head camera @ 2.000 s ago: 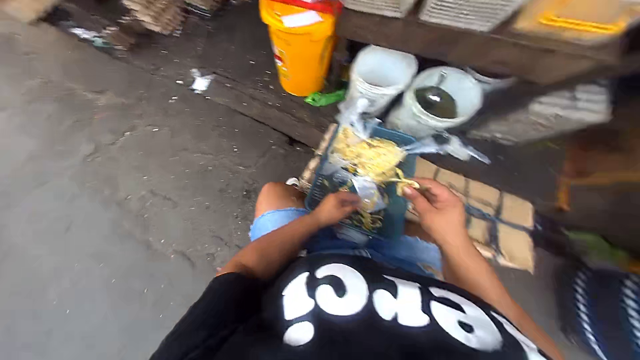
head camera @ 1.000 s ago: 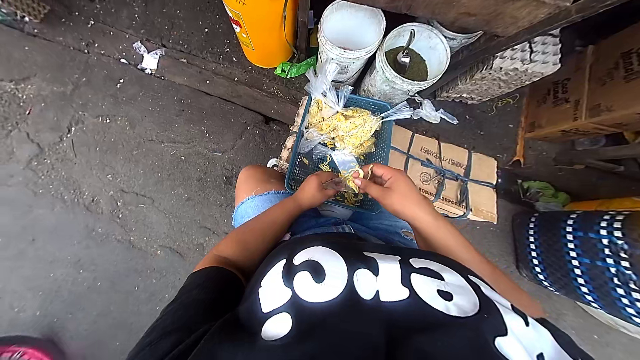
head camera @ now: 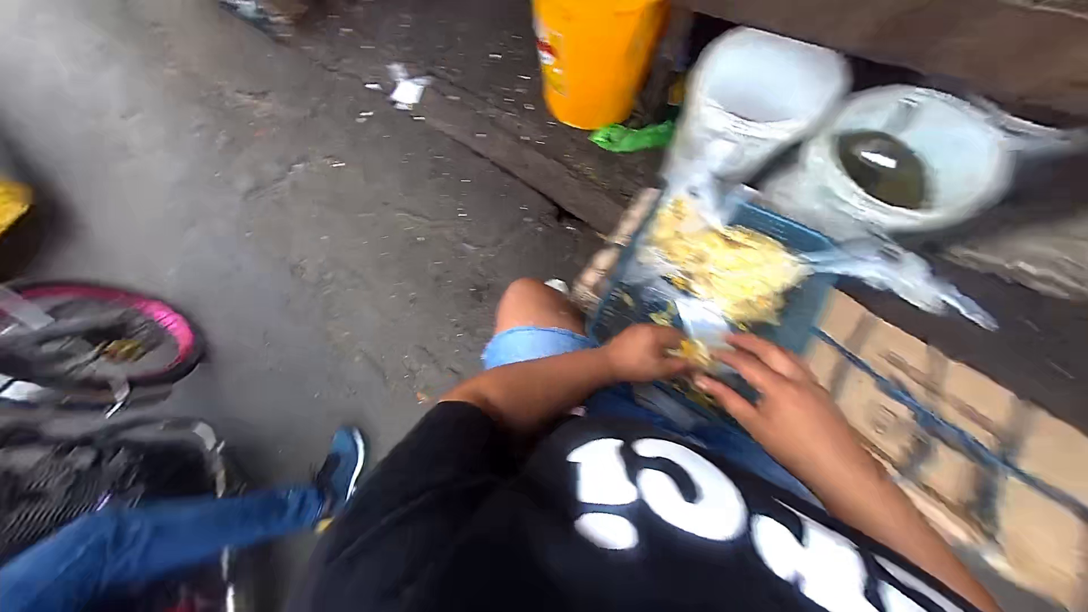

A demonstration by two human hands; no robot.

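Observation:
A blue plastic basket (head camera: 803, 223) rests by my lap, with a clear plastic bag of yellow, shredded-looking food (head camera: 731, 268) spread in it. My left hand (head camera: 648, 353) is over the basket's near edge, its fingertips on a small yellow piece (head camera: 693, 350). Close on its right, my right hand (head camera: 769, 387) has its thumb and fingers slightly apart beside that piece; blur hides whether it touches it. A pale, whitish piece of plastic or paper (head camera: 702, 316) lies just beyond my fingers.
Beyond the basket stand a white bucket (head camera: 756, 85), another white bucket (head camera: 960, 161) with dark contents, and an orange bucket (head camera: 595, 59). A cardboard box tied with blue cord (head camera: 960, 374) is at right. At left are a pink-rimmed wheel (head camera: 161, 314) and a person's jeans-clad leg (head camera: 204, 527).
The view has swung left, bringing the wheel and another person's leg into sight. My right hand's fingers have spread a little from the left hand.

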